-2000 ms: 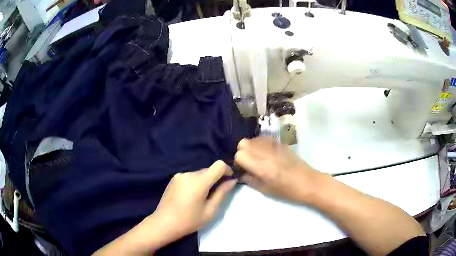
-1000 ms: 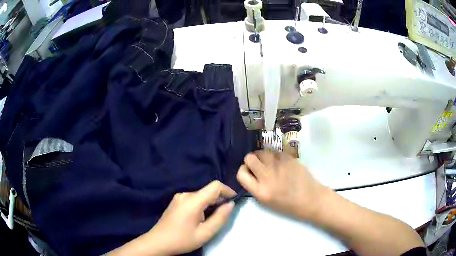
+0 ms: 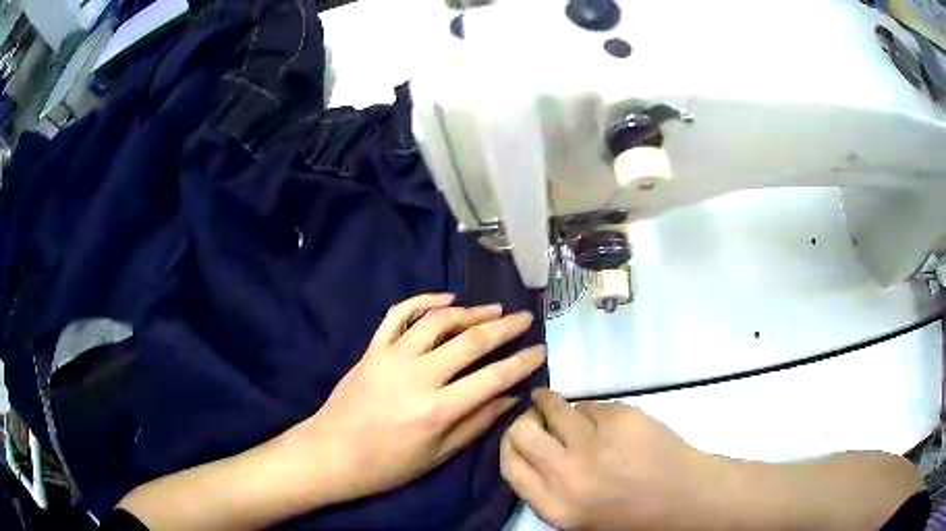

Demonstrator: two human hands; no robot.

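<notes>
The navy garment (image 3: 239,311) lies left of and under the head of the white sewing machine (image 3: 768,135). Its darker edge strip (image 3: 500,278) runs down beside the needle area. My left hand (image 3: 420,389) lies flat on the cloth with fingers spread, the fingertips on the edge strip. My right hand (image 3: 591,456) pinches the garment's edge just below the left fingertips, nearer to me. The needle and presser foot are hidden behind the white guard (image 3: 524,197). A shiny round plate (image 3: 563,282) shows just right of the guard.
The cream tension knob (image 3: 642,166) is on the head front, with a lower cream knob (image 3: 611,288) below it. A grey pocket lining (image 3: 91,334) shows at the garment's left. The table's white front part (image 3: 768,399) lies beyond a dark seam line at the right.
My left hand has opened from its pinch and moved up and right onto the cloth. My right hand has moved down, away from the needle area, to the edge. The machine appears larger and nearer.
</notes>
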